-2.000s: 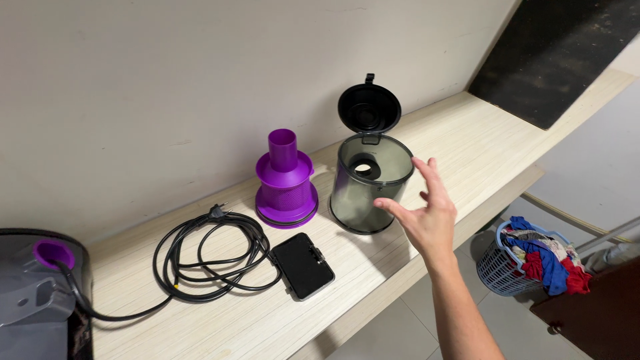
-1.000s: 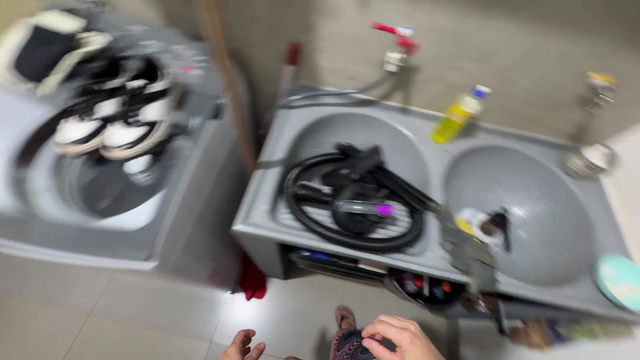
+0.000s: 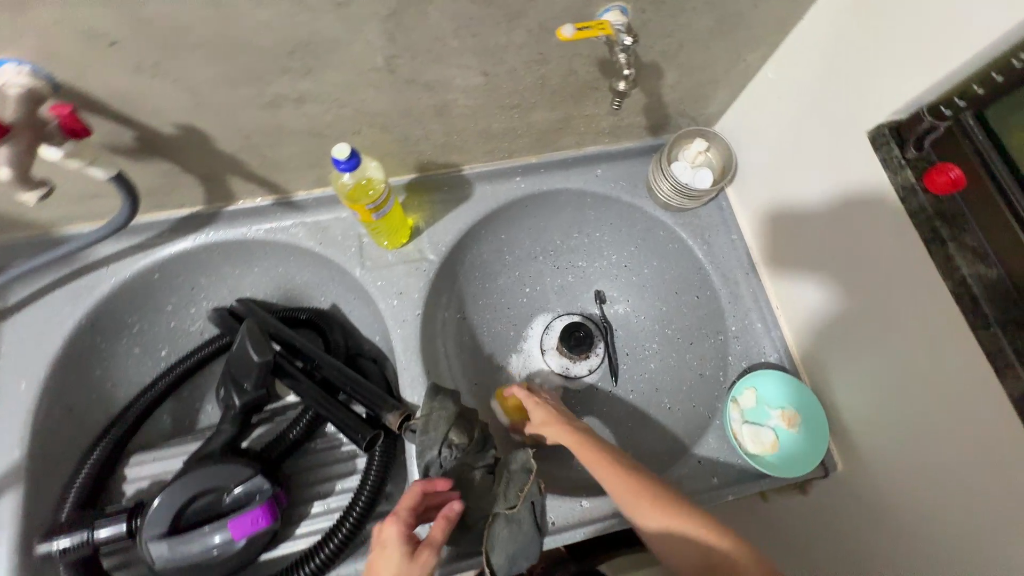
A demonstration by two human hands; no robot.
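My right hand point(image 3: 544, 412) grips a yellow sponge point(image 3: 512, 406) at the lower left side of the right sink basin point(image 3: 576, 264). My left hand point(image 3: 416, 524), fingers apart and holding nothing, is beside a dark grey cloth point(image 3: 468, 464) draped over the divider and front rim. A black round part point(image 3: 575, 339) stands in white suds over the drain area, with a black toothbrush point(image 3: 608, 336) lying to its right. In the left basin lie black vacuum cleaner tubes point(image 3: 320, 380), a coiled ribbed hose point(image 3: 368, 496) and a vacuum piece with a purple latch point(image 3: 254, 520).
A bottle of yellow liquid point(image 3: 374, 200) stands behind the divider. Stacked metal bowls point(image 3: 693, 170) sit at the back right corner, and a turquoise dish with soap pieces point(image 3: 808, 416) at the right front. A tap with a yellow lever point(image 3: 620, 60) is above the basin.
The view has moved from the shelf to the sink. My right hand, holding nothing on the shelf earlier, has reached into the right basin and taken hold of the sponge.
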